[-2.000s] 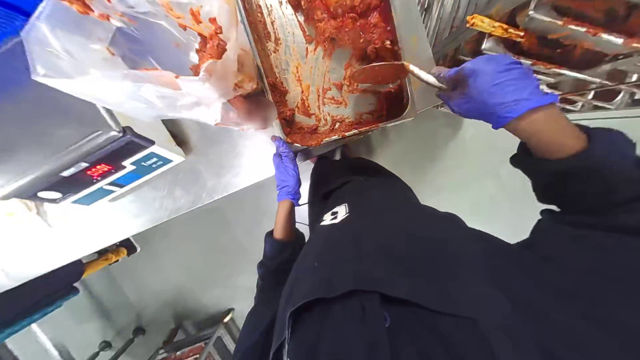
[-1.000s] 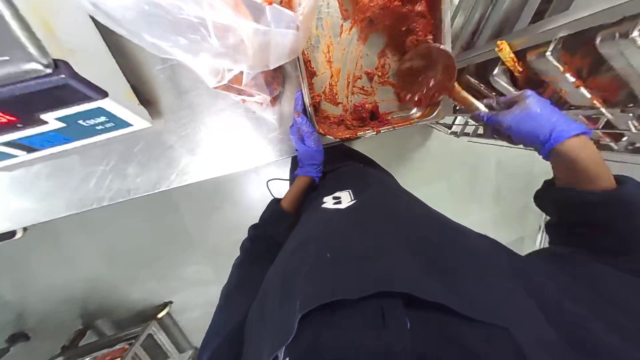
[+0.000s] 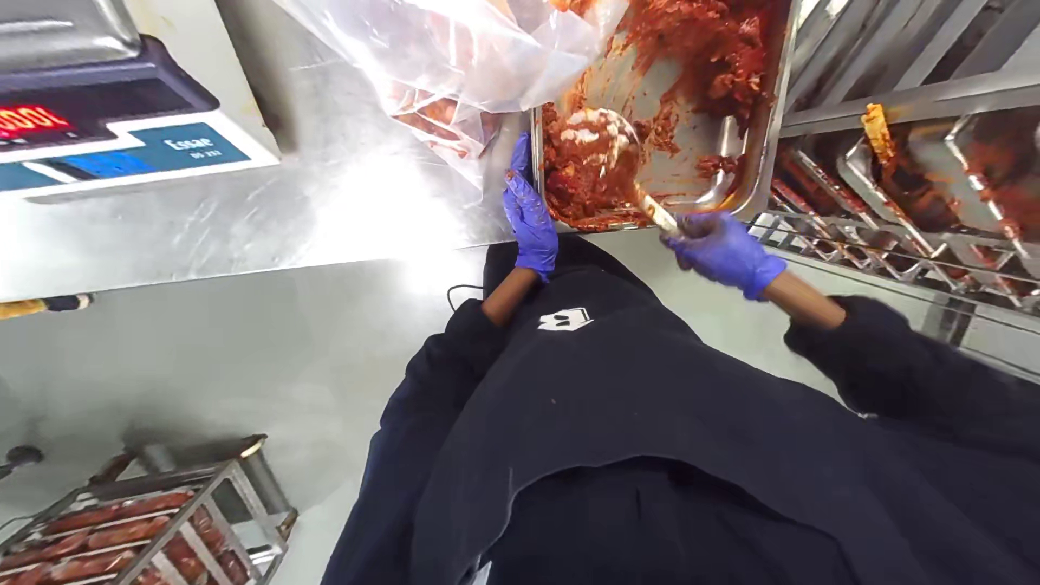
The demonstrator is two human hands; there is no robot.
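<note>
My right hand (image 3: 723, 250), in a blue glove, grips the handle of a ladle or large round spoon (image 3: 605, 150). The spoon's bowl lies on red, saucy chunks of food (image 3: 565, 191) in the near left corner of a metal tray (image 3: 768, 154). My left hand (image 3: 532, 213), gloved too, rests flat against the tray's left outer side, its fingers pointing away from me. A clear plastic bag (image 3: 487, 65) with more red food in it lies at the tray's left, partly over the rim. Bare metal shows through smeared sauce in the tray's middle.
A digital scale (image 3: 195, 146) stands on the steel table (image 3: 357, 195) at the left. At the right is a metal rack (image 3: 910, 97) with several sauce-stained trays (image 3: 886, 187). A wire-and-frame rack (image 3: 195, 520) with packed reddish food stands low at the left.
My right hand has brought the spoon from the tray's right side to its near left corner. My left hand stays at the tray's left side. The view has shifted.
</note>
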